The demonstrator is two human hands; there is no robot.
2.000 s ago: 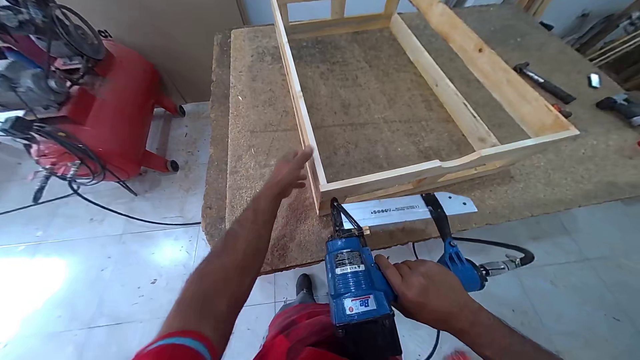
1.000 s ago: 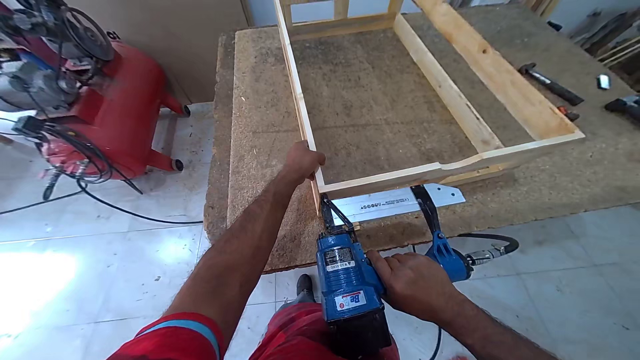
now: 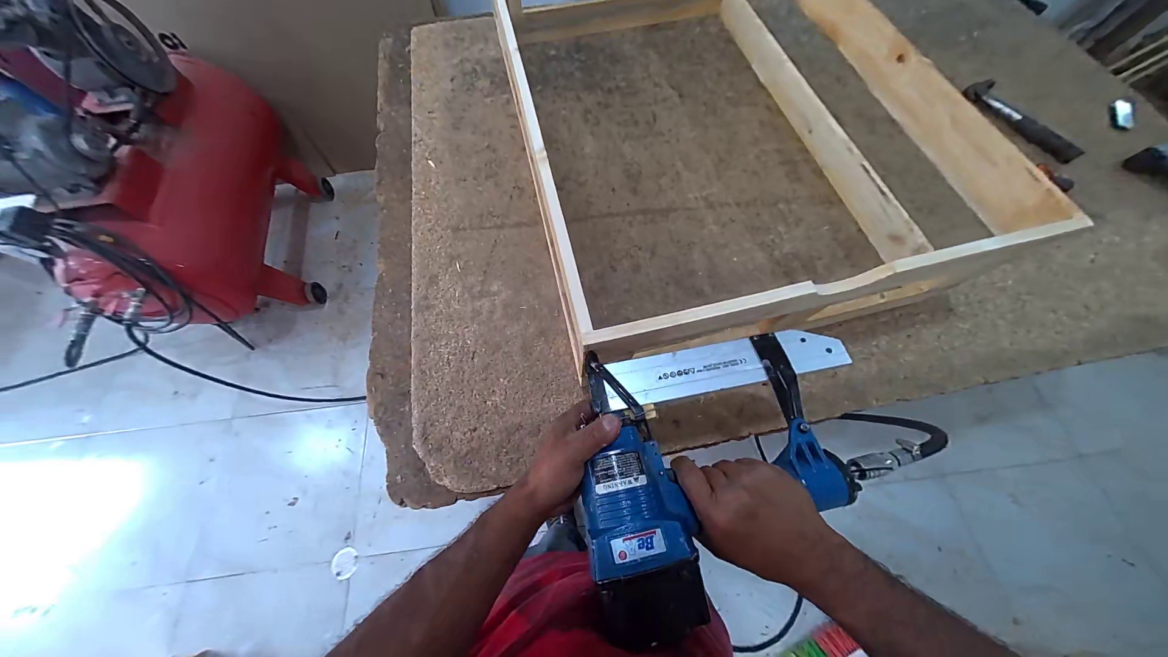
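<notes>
A blue pneumatic nail gun (image 3: pixel 639 511) has its nose at the near left corner of a wooden frame (image 3: pixel 712 315). My right hand (image 3: pixel 757 516) is closed around its handle. Against the tool's body near the nose rests my left hand (image 3: pixel 570 461), thumb on top; its fingers are partly hidden. The gun's metal magazine (image 3: pixel 707 367) lies along the outside of the frame's near rail. An air hose (image 3: pixel 903 424) joins the fitting at the handle's end. The frame rests on a particle-board tabletop (image 3: pixel 484 365).
A red air compressor (image 3: pixel 219 182) with coiled black cables stands on the tiled floor at the left. On the tabletop at the right lie a hammer (image 3: pixel 1027 123), a small shiny object (image 3: pixel 1121 114) and a black tool part (image 3: pixel 1148 161).
My left hand has left the frame's left rail and moved down onto the nail gun. My right hand stays on the handle.
</notes>
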